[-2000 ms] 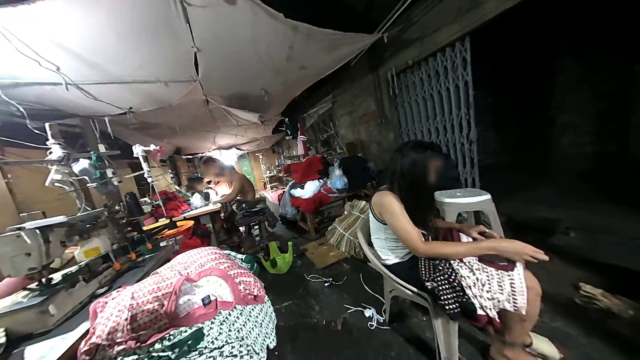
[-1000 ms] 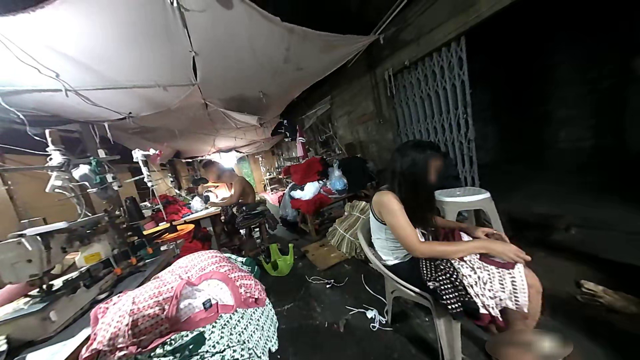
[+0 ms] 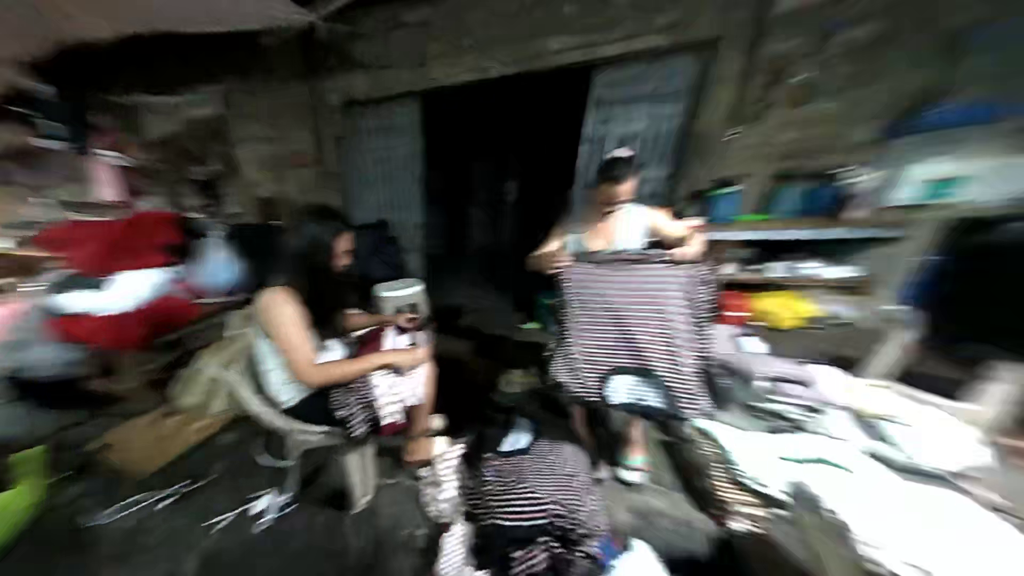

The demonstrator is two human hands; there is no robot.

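Observation:
Neither my left hand nor my right hand shows. The view is blurred. A seated person (image 3: pixel 300 344) at the left rests both hands on a white and dark red patterned garment (image 3: pixel 400 376) on the lap. Right of the middle, another person (image 3: pixel 620 220) holds up a striped garment (image 3: pixel 632 328) by its edge with both hands, its dark-rimmed opening hanging low. Close in front, at the bottom middle, lies a pile of striped garments (image 3: pixel 536 488). White cloth (image 3: pixel 864 488) is spread at the lower right.
A plastic chair (image 3: pixel 360 472) holds the seated person, with a stool (image 3: pixel 400 296) behind. White strips (image 3: pixel 264 508) and a flat brown piece (image 3: pixel 164 440) lie on the floor. Red cloth (image 3: pixel 120 244) is heaped at the left. A shelf (image 3: pixel 808 233) with goods stands at the right, beside a dark doorway (image 3: pixel 504 192).
The view has swung far to the right, bringing in the person with the striped garment and the white cloth. The sewing machines and the nearby pink and green garments have left the view.

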